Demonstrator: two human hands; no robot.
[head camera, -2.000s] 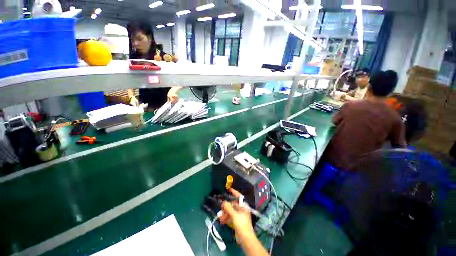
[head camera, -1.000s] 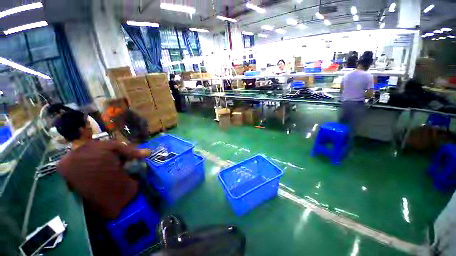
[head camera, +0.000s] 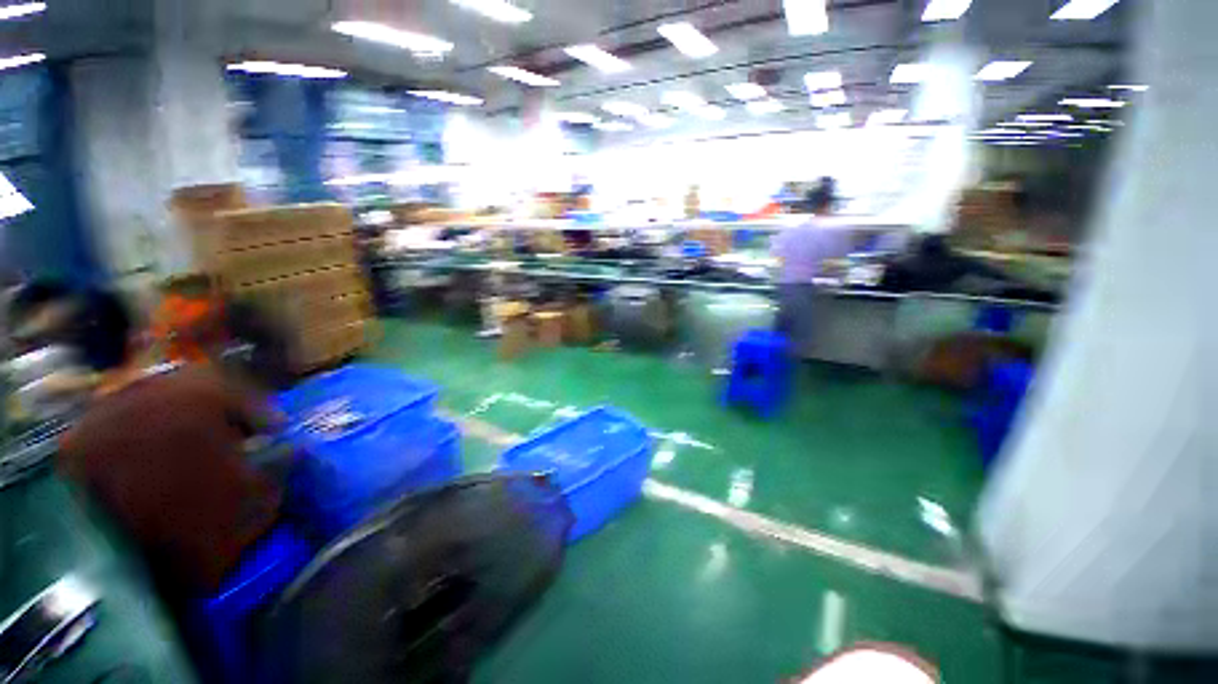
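Note:
Neither of my hands can be made out. A pale rounded shape at the bottom edge is cut off and too blurred to name. Nearest in front of me is a round black floor fan (head camera: 428, 581), blurred. At the lower left, a dark flat panel with a pale border (head camera: 47, 621) lies on the green bench, partly cut off by the picture's edge.
A person in a brown top (head camera: 174, 461) sits left, beside stacked blue baskets (head camera: 367, 448). Another blue basket (head camera: 588, 468) stands on the green floor. Cartons (head camera: 294, 281) are piled behind. A white pillar (head camera: 1082, 441) rises at right. A person stands by a blue stool (head camera: 759, 372).
The view has swung right, away from the bench and soldering station. The hand seen there two seconds ago is out of view. The fan shows more fully, and the pillar fills more of the right side.

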